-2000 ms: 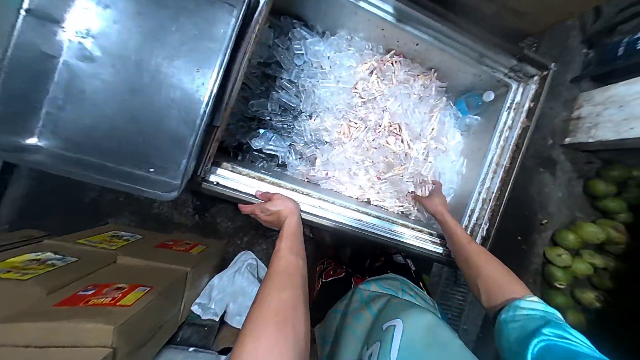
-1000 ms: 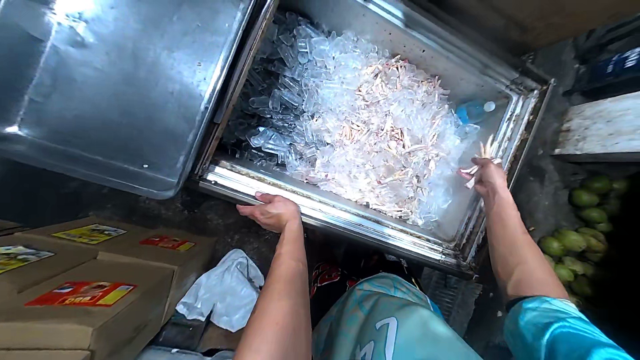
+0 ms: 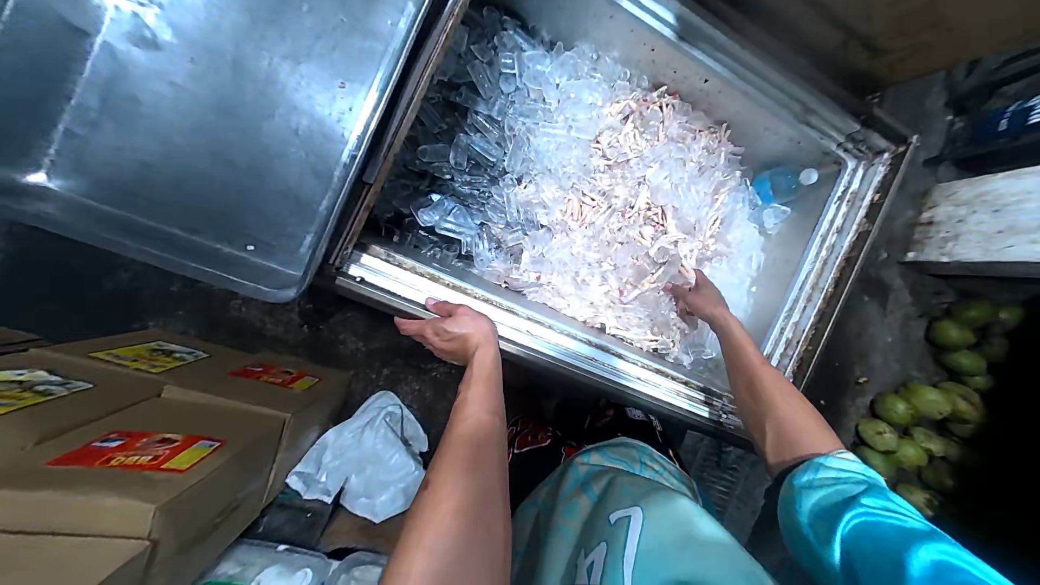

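Observation:
A large metal chest [image 3: 821, 268] holds a heap of tube ice [image 3: 536, 122] with many thin, pale pieces that look like chicken feet [image 3: 642, 211] spread over and among it. My left hand [image 3: 455, 329] rests on the outer edge of the chest's near rim, fingers apart, with nothing in it. Inside the chest, at the near right side of the heap, my right hand [image 3: 699, 299] reaches into the ice and the pale pieces; its fingertips are partly hidden, so a hold cannot be made out. A blue plastic bottle [image 3: 776, 185] lies near the chest's right wall.
A broad metal lid or tray [image 3: 195, 138] lies left of the chest. Cardboard boxes [image 3: 219, 406] with printed labels stand at the lower left, beside a white plastic bag [image 3: 370, 455]. Green round fruits [image 3: 926, 402] are heaped at the right, below a whitish block [image 3: 983, 215].
My right hand, one second ago near the chest's right wall with pale pieces in its fingers, is now back at the heap. My left hand stays on the near rim.

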